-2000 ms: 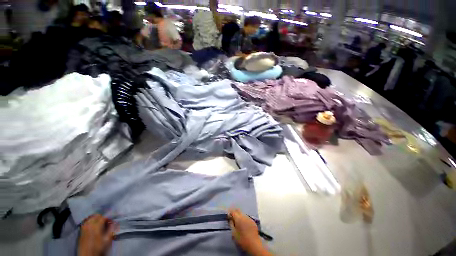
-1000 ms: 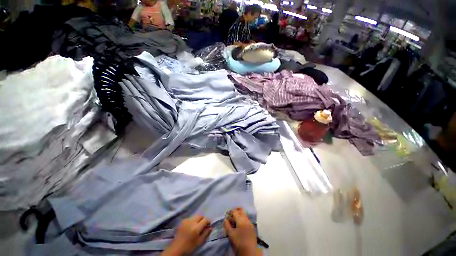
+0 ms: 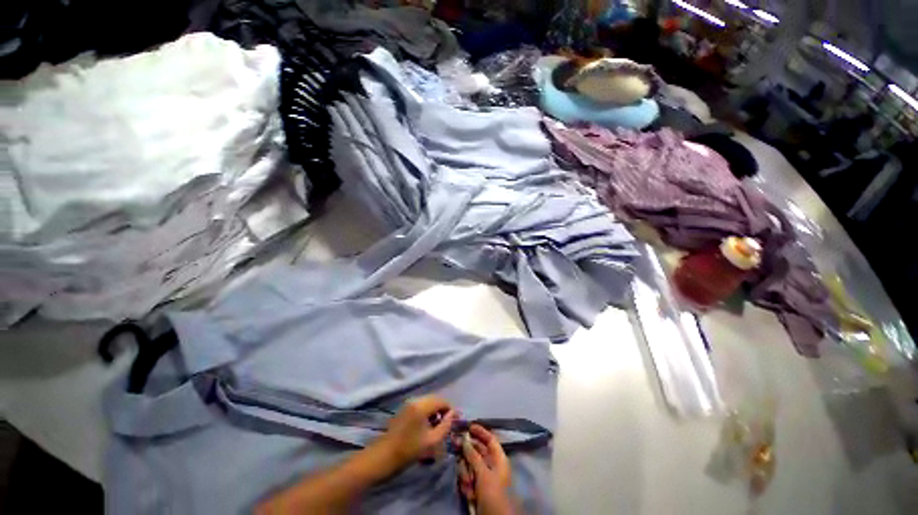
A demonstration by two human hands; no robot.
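A light blue-grey shirt (image 3: 292, 352) lies spread on the white table with its collar (image 3: 151, 412) at the left beside a black hanger hook (image 3: 126, 347). My left hand (image 3: 421, 431) pinches the button placket (image 3: 302, 414) near the hem end. My right hand (image 3: 485, 465) is right beside it, fingers closed on the same placket, with a small thin tool that shows only faintly in the fingers. The fingertips nearly touch. Buttons and buttonholes are too small to tell.
Stacked white shirts (image 3: 131, 151) stand at left, stacked blue-grey shirts (image 3: 473, 191) behind the work. A striped purple heap (image 3: 664, 181), a red bottle (image 3: 710, 274), clear plastic strips (image 3: 672, 352) and a small clear bag (image 3: 760, 465) lie right on the table (image 3: 604, 453).
My left hand has moved from near the collar along the placket to beside my right hand. The placket strip now stands looped open around the hands. The view has shifted.
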